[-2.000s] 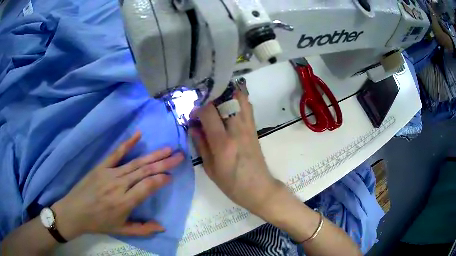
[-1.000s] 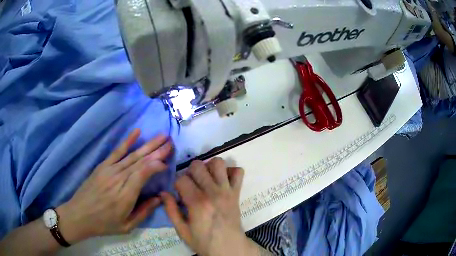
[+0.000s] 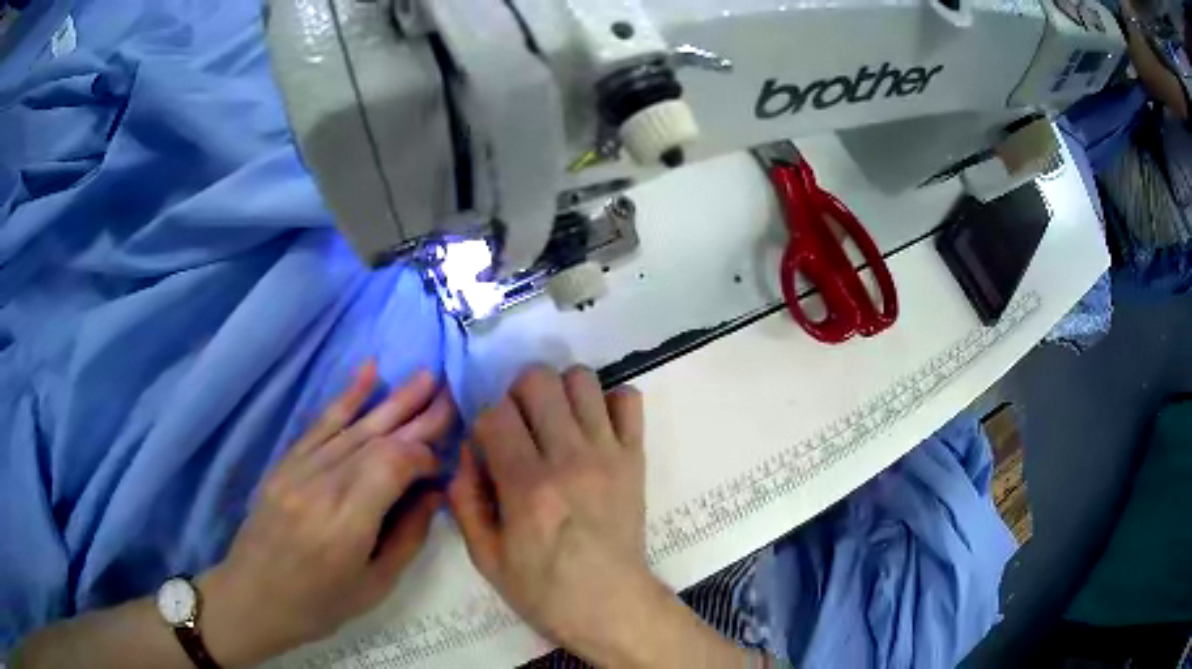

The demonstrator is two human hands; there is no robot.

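A light blue garment piece [image 3: 170,353] covers the left side of the table and runs up to the presser foot and needle [image 3: 467,281], in bright light under the white sewing machine [image 3: 837,85]. My left hand [image 3: 347,497] lies on the cloth with its fingers towards the needle. My right hand [image 3: 556,484] is just right of it, thumb and fingers at the cloth's edge below the needle. The cloth's edge is held between the two hands. The fingertips are partly hidden.
Red-handled shears [image 3: 837,255] lie beneath the machine arm. A dark smartphone [image 3: 996,248] lies by the machine base. A printed ruler strip [image 3: 837,431] runs along the front table edge. More blue cloth [image 3: 902,555] hangs below the table's right side.
My right hand has left the attachment beside the needle and come down to the cloth edge. Since then both hands have moved slightly up, and the cloth edge has bunched between them.
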